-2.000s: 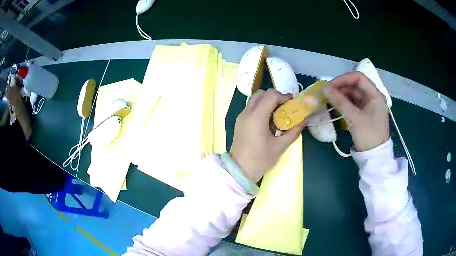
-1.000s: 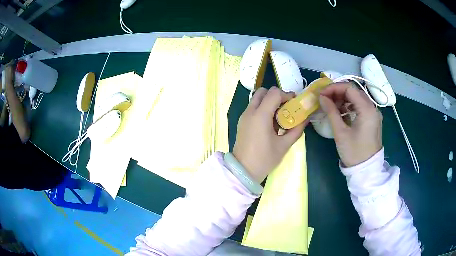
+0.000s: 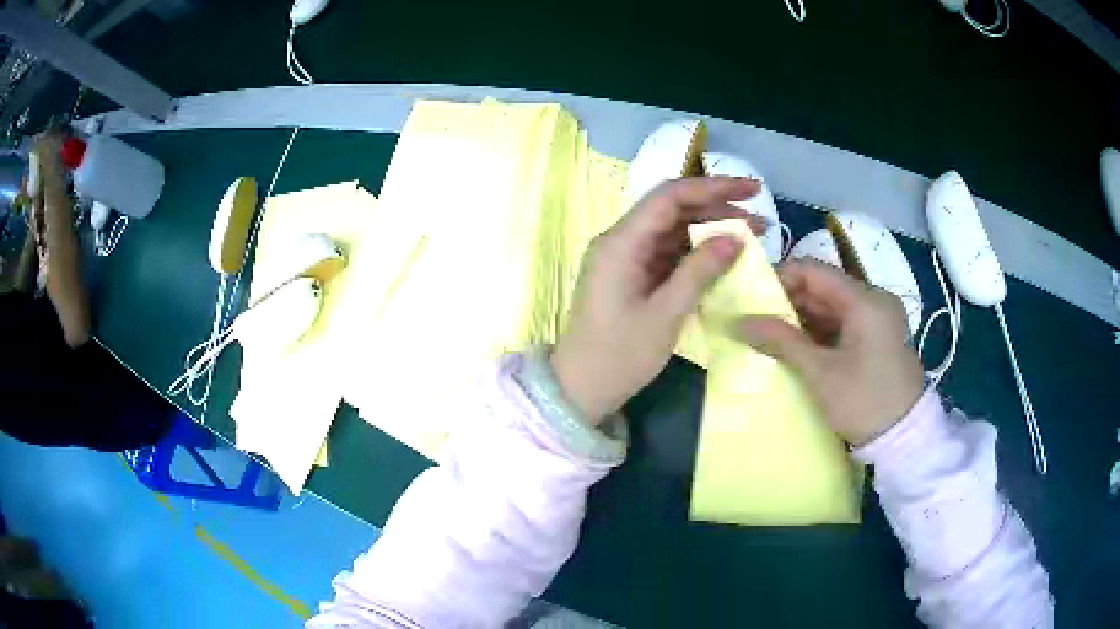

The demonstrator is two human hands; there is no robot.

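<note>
A pale yellow backing sheet [image 3: 774,430] hangs from my hands, its wide lower end above the dark green bench. My left hand [image 3: 651,289] pinches its narrow top end between thumb and fingers. My right hand [image 3: 847,344] is at the sheet's right side, with its thumb and fingers at the edge. Whether a small film is at my fingertips cannot be seen. White-and-yellow corded units, such as one white shell [image 3: 665,152], stand just behind my hands, partly hidden.
A thick stack of yellow sheets [image 3: 473,234] lies left of my hands. Corded units [image 3: 280,315] rest on a separate pile farther left. Another white unit [image 3: 965,240] lies at right. A grey rail [image 3: 369,101] runs behind. A person's arm [image 3: 59,246] and a white bottle [image 3: 120,176] are at far left.
The yellow-faced unit has left my left hand, which now holds the yellow sheet lifted off the bench. A unit now stands behind my right hand. The view has shifted slightly.
</note>
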